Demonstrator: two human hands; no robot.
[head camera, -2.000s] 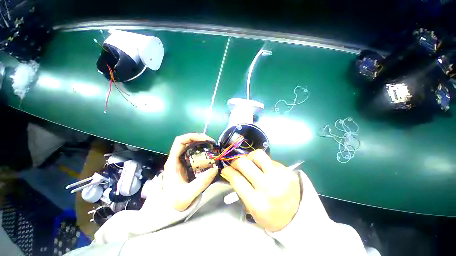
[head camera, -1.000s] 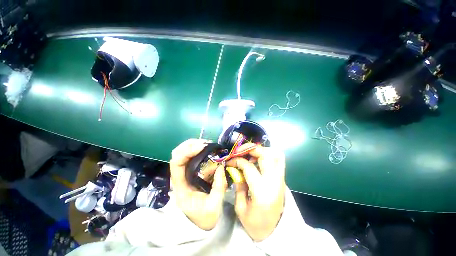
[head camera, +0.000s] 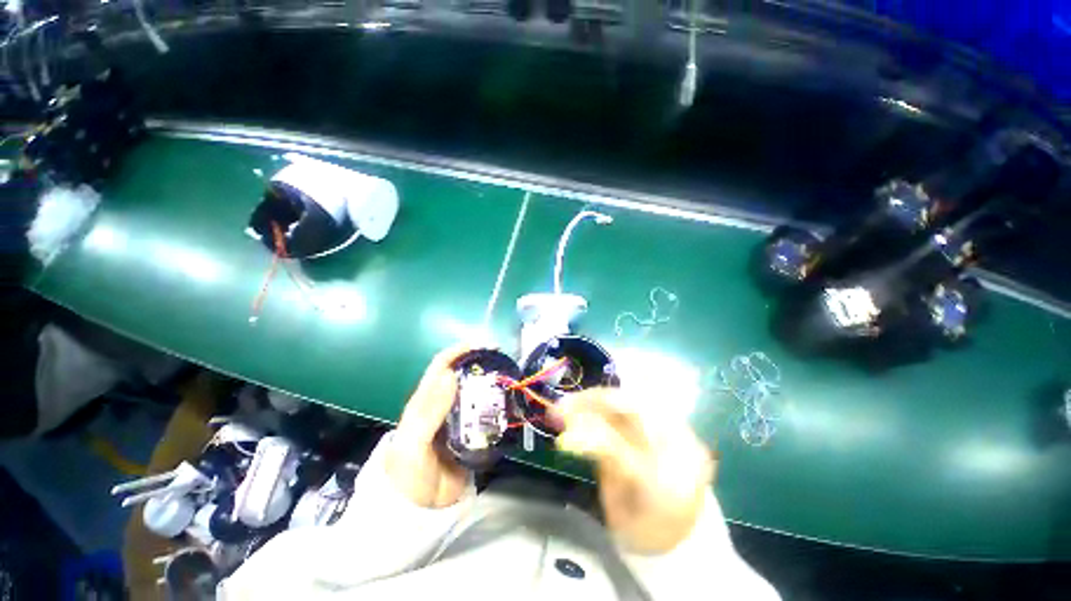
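Observation:
My left hand (head camera: 425, 425) holds a dark round camera module (head camera: 482, 411) with its pale circuit board facing up. Red and orange wires (head camera: 534, 378) run from the module into the dark open end of a white camera housing (head camera: 573, 356). The housing rests on the green belt, its white bracket foot (head camera: 550, 308) and tail cable (head camera: 564, 252) pointing away from me. My right hand (head camera: 640, 460) is blurred by motion at the near right side of the housing, with a yellow patch at its fingertips. Whether it grips a wire cannot be told.
A second white housing (head camera: 335, 200) with red wires lies on the green belt (head camera: 411, 282) at left. Dark modules (head camera: 851, 308) are clustered at right. Thin thread tangles (head camera: 752, 399) lie right of the work. Camera parts (head camera: 264, 481) are jumbled below left.
The view has tilted up, so the belt sits lower. The module's board now faces up more openly. My right hand has moved away from the module towards the right and is blurred.

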